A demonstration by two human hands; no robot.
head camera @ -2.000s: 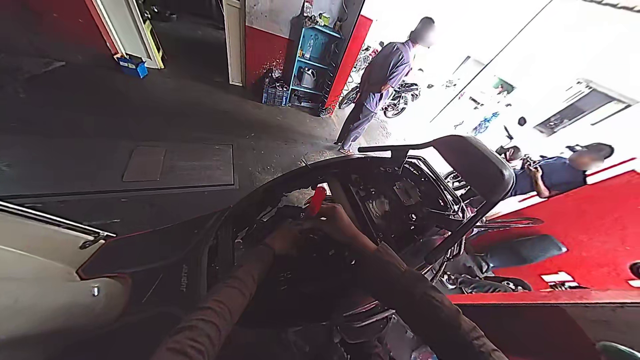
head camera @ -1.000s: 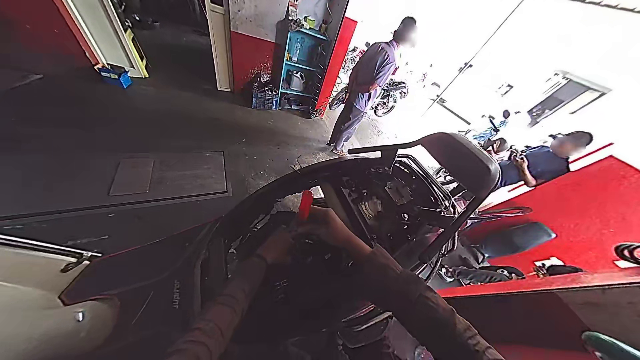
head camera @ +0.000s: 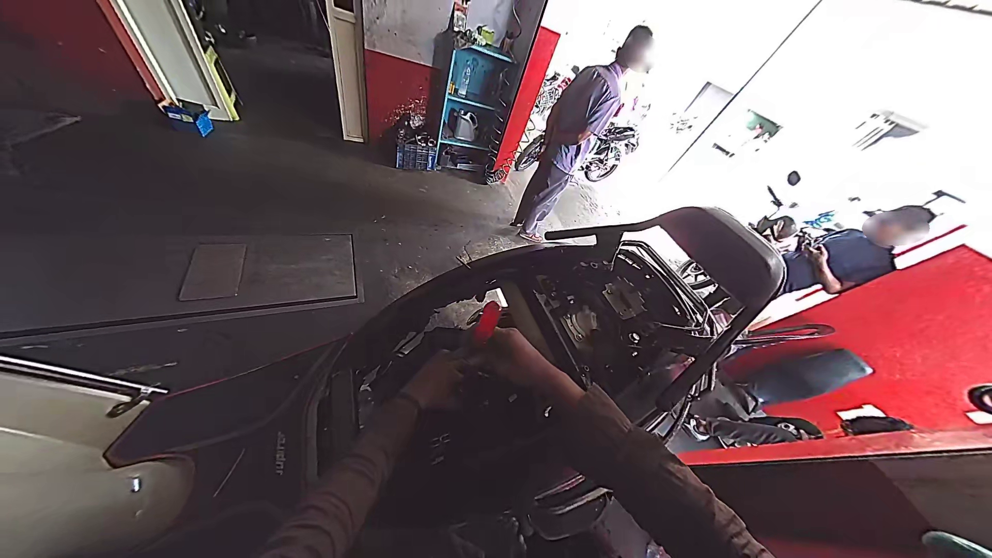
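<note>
My right hand [head camera: 511, 355] is closed around a tool with a red handle [head camera: 487, 322], whose handle end points up; the rest of the tool is hidden. Close beside it on the left, my left hand [head camera: 440, 380] reaches into the dark opening of a scooter body [head camera: 232, 434], its fingers hidden in shadow, so what it holds cannot be told. Exposed metal parts [head camera: 581, 322] lie to the right of my hands, under a raised black padded backrest with a rail [head camera: 725, 248].
One person [head camera: 581, 116] stands beyond the scooter; another person in dark clothes [head camera: 849, 260] is at the right. Behind are blue shelves [head camera: 470, 101], a blue crate [head camera: 416, 155] and a parked motorcycle [head camera: 608, 151]. A red partition [head camera: 914, 341] bounds the right side, near a black seat [head camera: 810, 376].
The red handle stays in my right hand, and both hands remain in the scooter's opening. The view has shifted slightly.
</note>
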